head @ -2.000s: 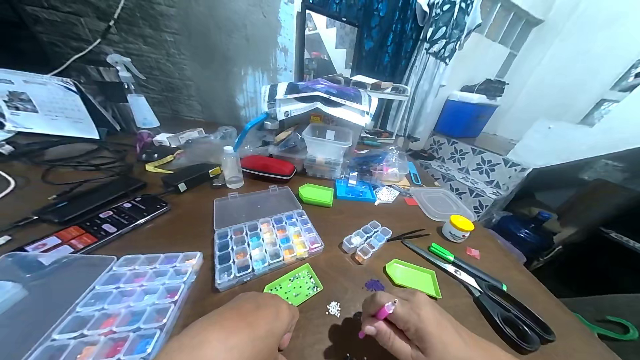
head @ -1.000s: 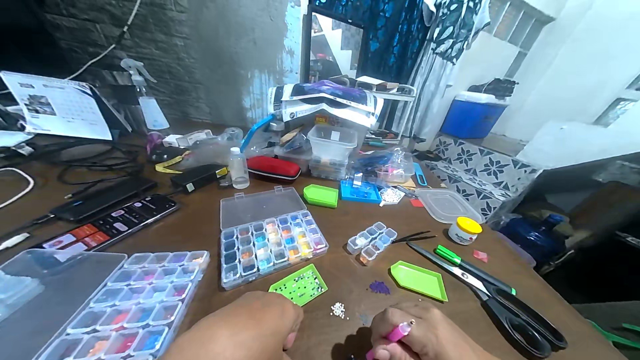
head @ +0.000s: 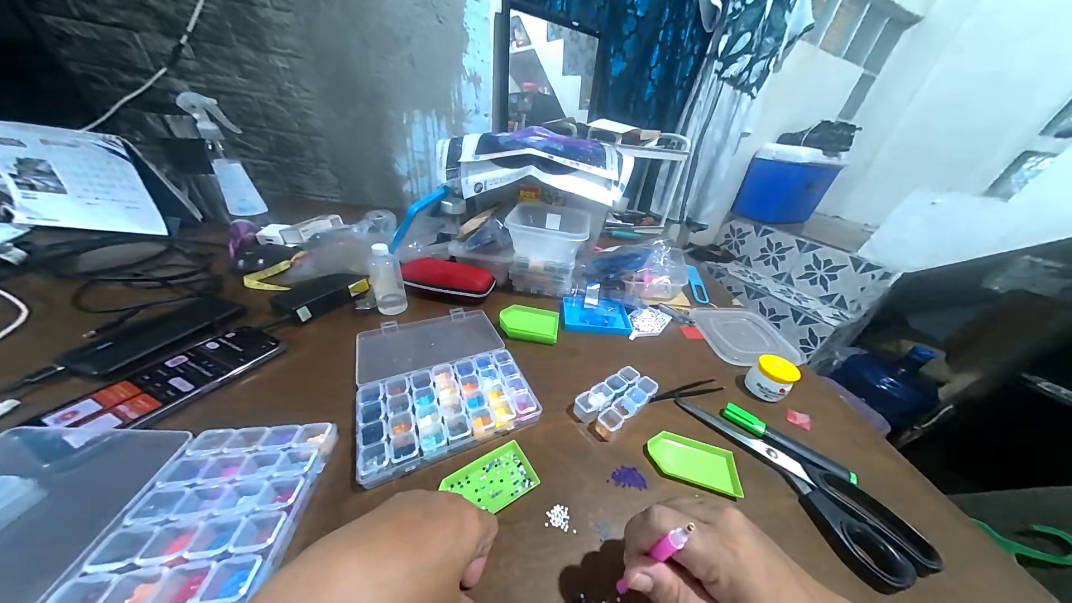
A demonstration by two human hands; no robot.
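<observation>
My right hand [head: 703, 548] grips a pink diamond-painting pen [head: 670, 544], its lower end near dark beads at the bottom edge. My left hand [head: 402, 544] rests just below a green tray [head: 494, 477] of mixed beads; its fingertips are partly hidden, so I cannot tell whether it holds anything. Between the hands lies a small pile of white beads [head: 559, 517], with a purple pile [head: 628, 477] farther right. Beside that is another green tray [head: 695, 463]. Behind the left hand stands an open compartment case [head: 448, 402] of coloured beads.
A second compartment case [head: 201, 511] lies at the left, near a smartphone [head: 167, 377]. Small lidded containers [head: 615, 400], tweezers [head: 687, 391], black-handled scissors [head: 837, 502], a green marker [head: 787, 444] and a yellow-lidded jar [head: 771, 378] are at the right. A red case [head: 448, 278] sits farther back.
</observation>
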